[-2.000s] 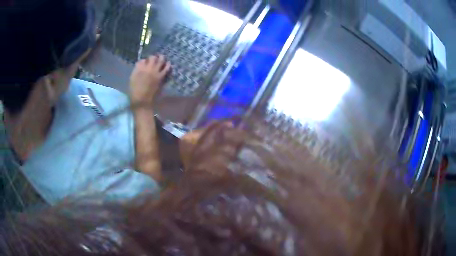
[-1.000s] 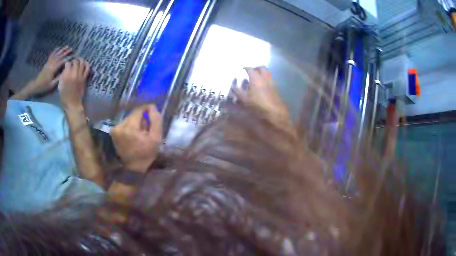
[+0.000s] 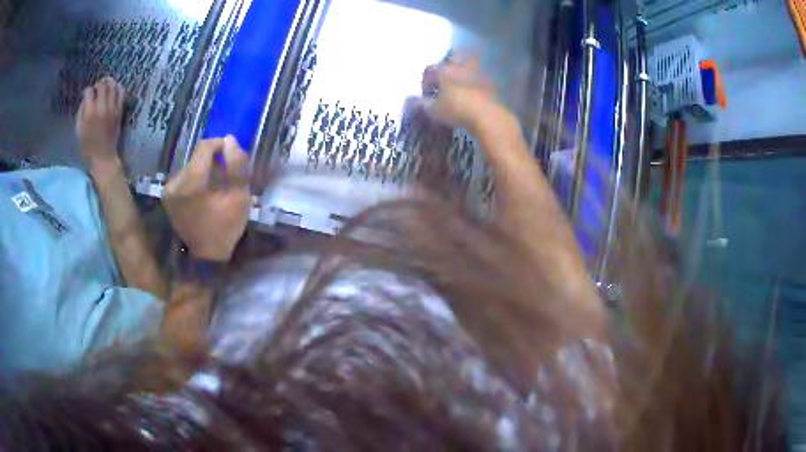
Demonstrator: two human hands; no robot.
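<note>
Rows of small dark metal parts [image 3: 340, 141] lie on a silver work plate [image 3: 296, 172] with a strong white glare. My left hand [image 3: 212, 196], with a dark band at the wrist, is raised over the near end of the blue conveyor belt [image 3: 256, 71]. Its fingers are curled; whether they hold anything cannot be told. My right hand [image 3: 458, 91] is over the right part of the plate, beside the glare, with bent fingers. It is blurred, and what is at its fingertips cannot be told. Hair hides the near part of the scene.
A coworker in a light blue uniform [image 3: 53, 256] has a hand on a second plate of parts [image 3: 146, 57] at the left. Metal rails flank the belt. Another blue belt [image 3: 601, 115] runs at the right. A white basket [image 3: 680, 75] with an orange item [image 3: 712, 82] is beyond it.
The view has turned right, so the plates and belts sit further left. Both my hands came into clearer view; the right hand stays over the plate near the glare. One coworker hand is no longer seen.
</note>
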